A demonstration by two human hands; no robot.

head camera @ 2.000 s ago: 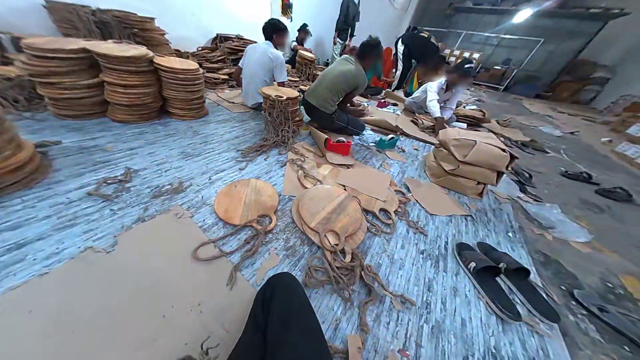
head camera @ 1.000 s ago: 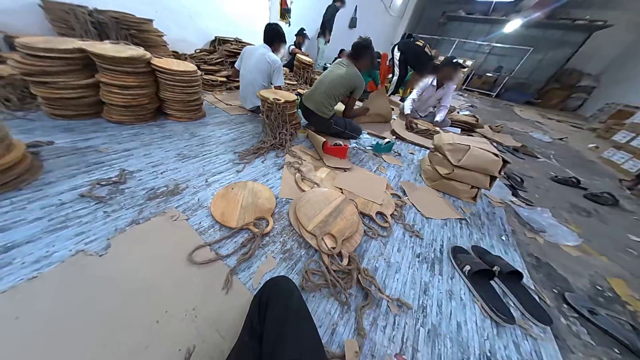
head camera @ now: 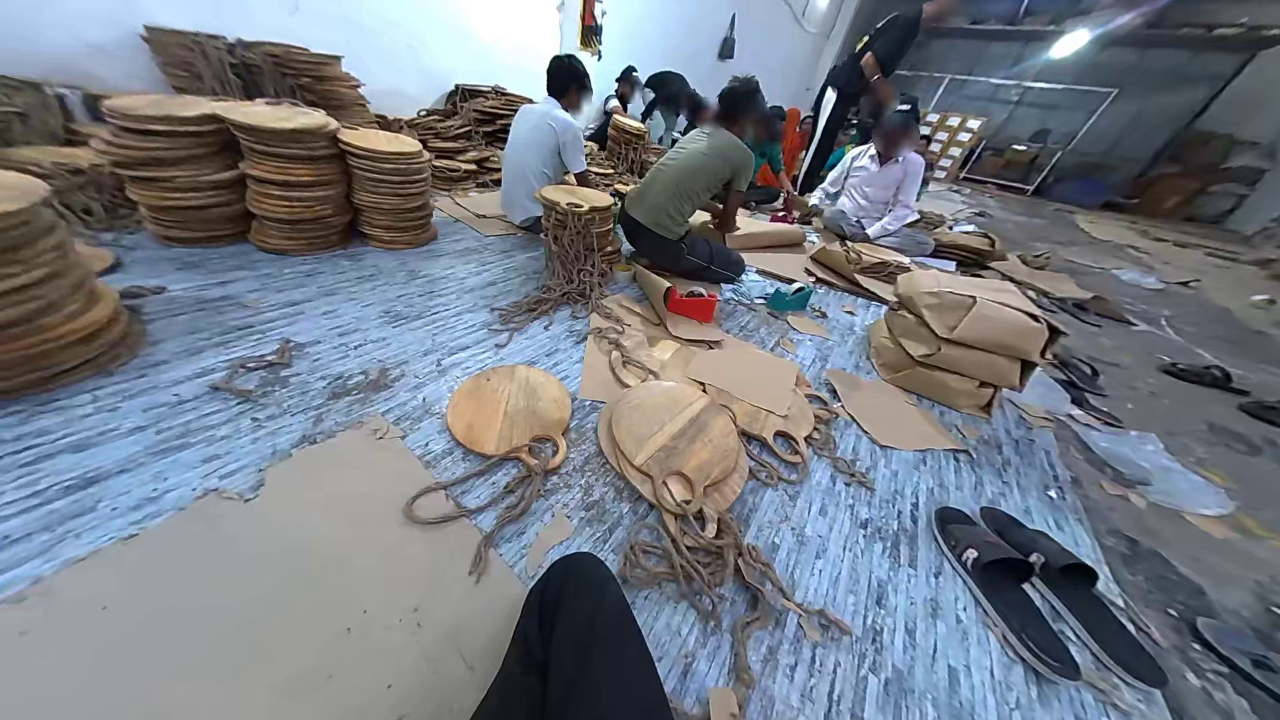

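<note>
Neither my left hand nor my right hand shows; only my knee in black trousers [head camera: 575, 650] rises at the bottom. Just beyond it lies a round wooden board [head camera: 508, 410] with a looped handle and a brown rope [head camera: 500, 500] tied on. To its right, a few similar boards [head camera: 680, 435] overlap in a small pile, their ropes [head camera: 700, 570] tangled towards me. Behind that pile another handled board [head camera: 775, 420] is partly covered by a piece of brown cardboard [head camera: 745, 372].
Board stacks [head camera: 290, 180] line the left. Several people, one in a green shirt [head camera: 690, 175], sit or stand ahead. Paper-wrapped bundles [head camera: 960, 340], a red tape dispenser [head camera: 692, 304] and a teal one [head camera: 790, 297] are on the floor. Black sandals [head camera: 1040, 590] lie right; a cardboard sheet [head camera: 250, 590] lies left.
The person in the green shirt had a raised sheet of brown paper a second ago; now it lies low before them. A standing person in black has come upright at the back right.
</note>
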